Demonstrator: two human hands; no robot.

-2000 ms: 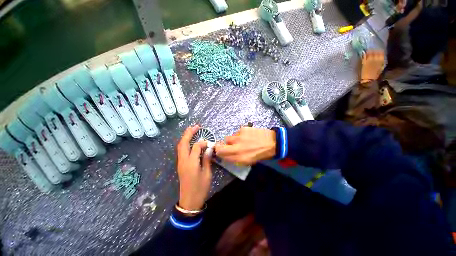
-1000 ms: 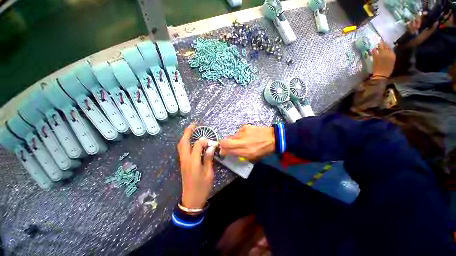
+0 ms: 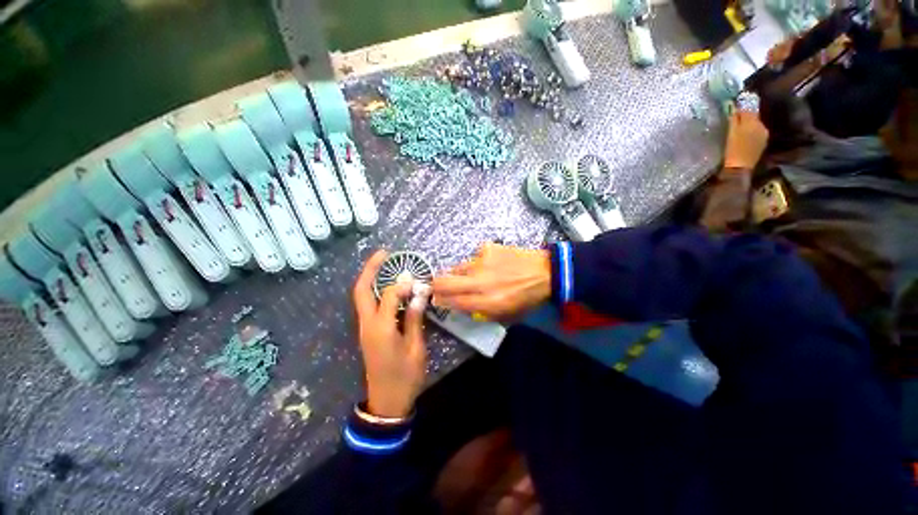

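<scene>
A handheld fan (image 3: 405,270) lies at the bench's near edge, its spoked grille facing up and its pale handle pointing down and to the right. My left hand (image 3: 391,337) holds the fan head from the left, fingers around its rim, with a white cap on a fingertip at the neck. My right hand (image 3: 498,282) has its fingertips pinched together at the fan's neck, with a yellow spot under them. Whether a small part is between those fingertips is hidden.
Unfinished fan bodies (image 3: 196,216) overlap in a row at left. A large mint parts heap (image 3: 443,123), a dark parts heap (image 3: 518,82) and a smaller mint heap (image 3: 247,360) lie on the bubble wrap. Two fans (image 3: 554,183) lie at right. A neighbour's hand (image 3: 745,139) is beyond.
Both hands stay at the fan's neck with only slight finger shifts. The neighbour's hand has moved a little. The fan on the belt at the top has moved right.
</scene>
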